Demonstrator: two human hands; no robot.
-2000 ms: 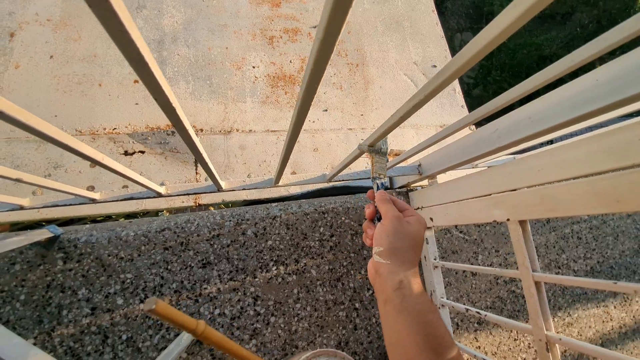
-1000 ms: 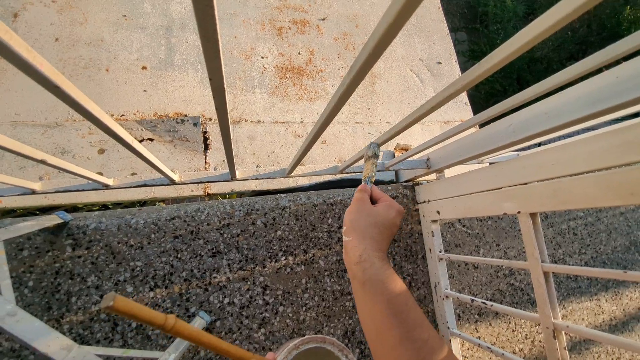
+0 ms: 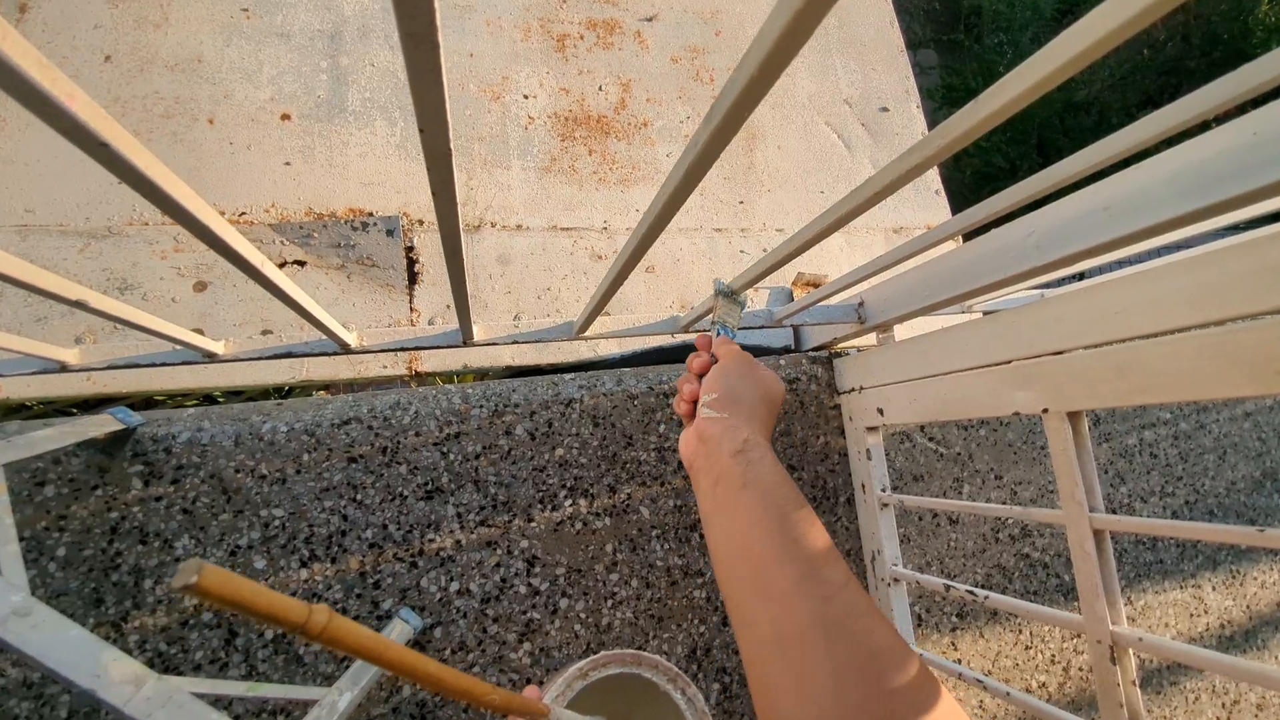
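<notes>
My right hand [image 3: 732, 395], with white paint smears near the wrist, grips a paintbrush [image 3: 727, 308]. The brush's bristles point away from me, at the lower rail [image 3: 640, 326] of a cream metal railing, near the foot of a bar. Only fingertips of my left hand [image 3: 533, 697] show at the bottom edge, beside a tub [image 3: 625, 668] with a pale rim and pale contents. Those fingers are against a bamboo-like stick [image 3: 320, 622] that slants up to the left; most of the hand is out of frame.
A cream metal gate or railing panel [image 3: 1060, 385] with chipped paint stands at right. White metal legs, apparently a ladder's [image 3: 75, 640], are at lower left on the speckled stone floor [image 3: 420, 520]. Beyond the bars lies a rust-stained pale surface [image 3: 680, 130], with dark foliage at upper right.
The tub has come further into view at the bottom. The right hand has moved with the brush along the lower rail; its bristles now show more plainly. The view has shifted somewhat.
</notes>
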